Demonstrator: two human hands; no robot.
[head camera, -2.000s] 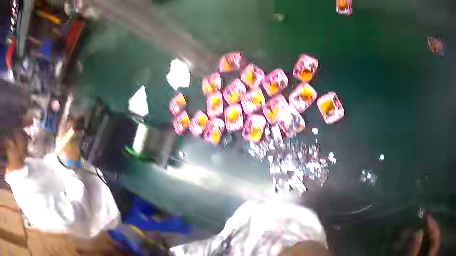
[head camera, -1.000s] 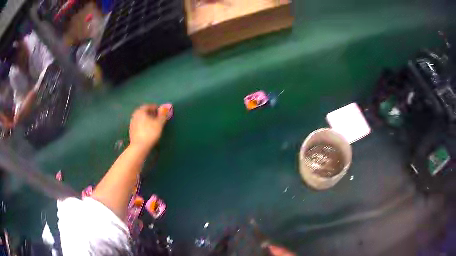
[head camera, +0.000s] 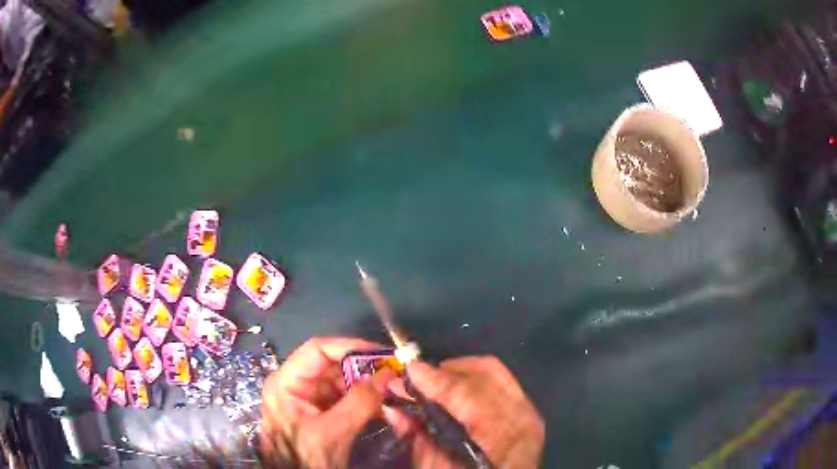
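Note:
My left hand (head camera: 317, 403) holds a pink housing (head camera: 365, 366) with an orange-yellow inside, low in the middle of the view. My right hand (head camera: 482, 403) holds a soldering iron (head camera: 384, 311) with a dark handle and a thin tip pointing up and left, away from the housing. A small white piece shows at the iron beside my right fingers. The two hands are close together. Several pink housings (head camera: 216, 282) lie grouped at the left. A glittering heap of small components (head camera: 225, 380) lies beside them, next to my left hand.
A round beige cup (head camera: 610, 183) with brown-grey shavings stands at the upper right, beside a white pad (head camera: 684, 96). One pink housing (head camera: 507, 23) lies at the top. White scraps (head camera: 70, 325) lie at the far left. Dark equipment (head camera: 780, 101) is at the right edge.
My left hand has come back from reaching far forward with a pink piece to the lower middle. My right hand and the soldering iron are now in view. The camera view has shifted.

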